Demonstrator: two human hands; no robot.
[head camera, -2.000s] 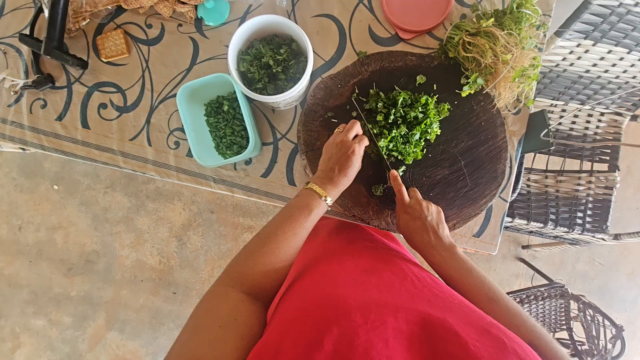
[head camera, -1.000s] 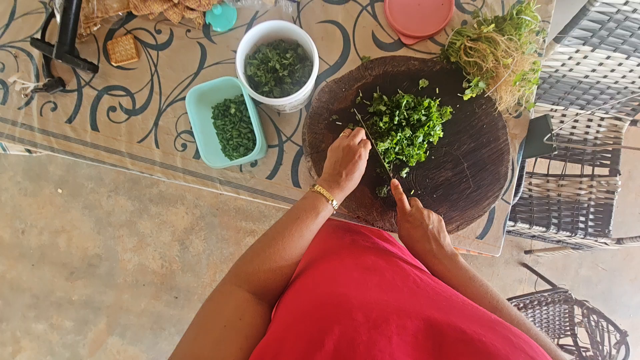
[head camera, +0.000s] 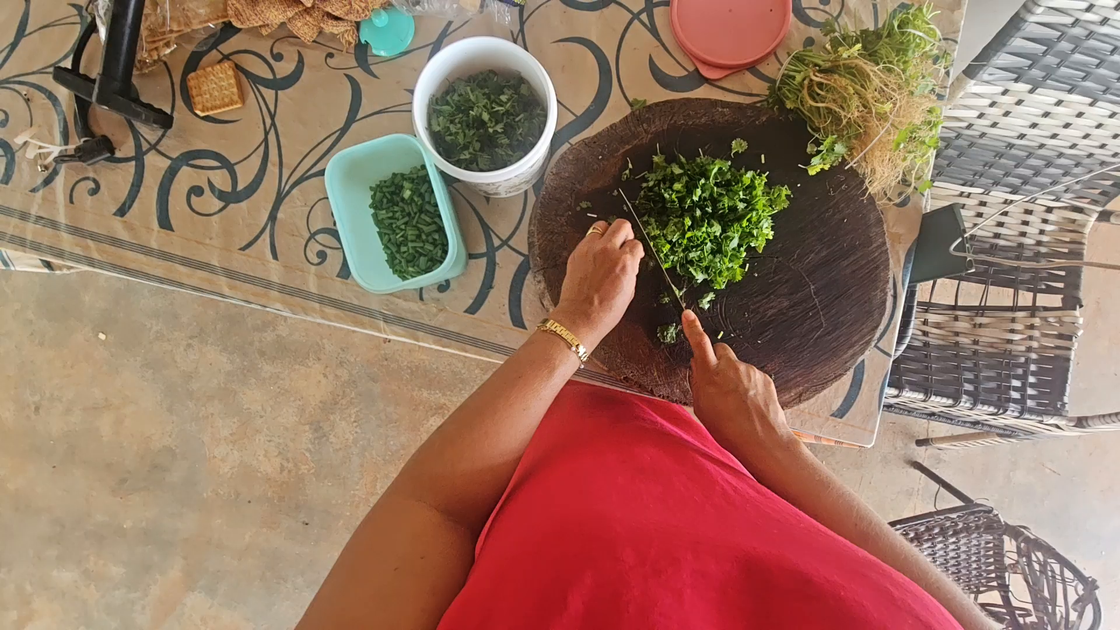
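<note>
My right hand (head camera: 733, 385) is closed round the handle of a knife (head camera: 652, 245), its index finger stretched along toward the blade. The thin blade slants up and left, along the left edge of a heap of chopped green herbs (head camera: 710, 219). My left hand (head camera: 604, 269), with bent fingers, is just left of the blade; whether its fingertips pinch anything is hidden. Both hands are over a round dark wooden chopping board (head camera: 814, 306). A bunch of herbs with roots and stems (head camera: 862, 105) lies across the board's upper right edge.
Left of the board stand a white tub (head camera: 547, 131) of leafy herbs and a turquoise container (head camera: 343, 206) of chopped greens. A pink lid (head camera: 731, 31), a cracker (head camera: 215, 88), a turquoise lid (head camera: 387, 31) and a black stand (head camera: 114, 83) are on the patterned tablecloth. Woven chairs (head camera: 989, 350) stand at right.
</note>
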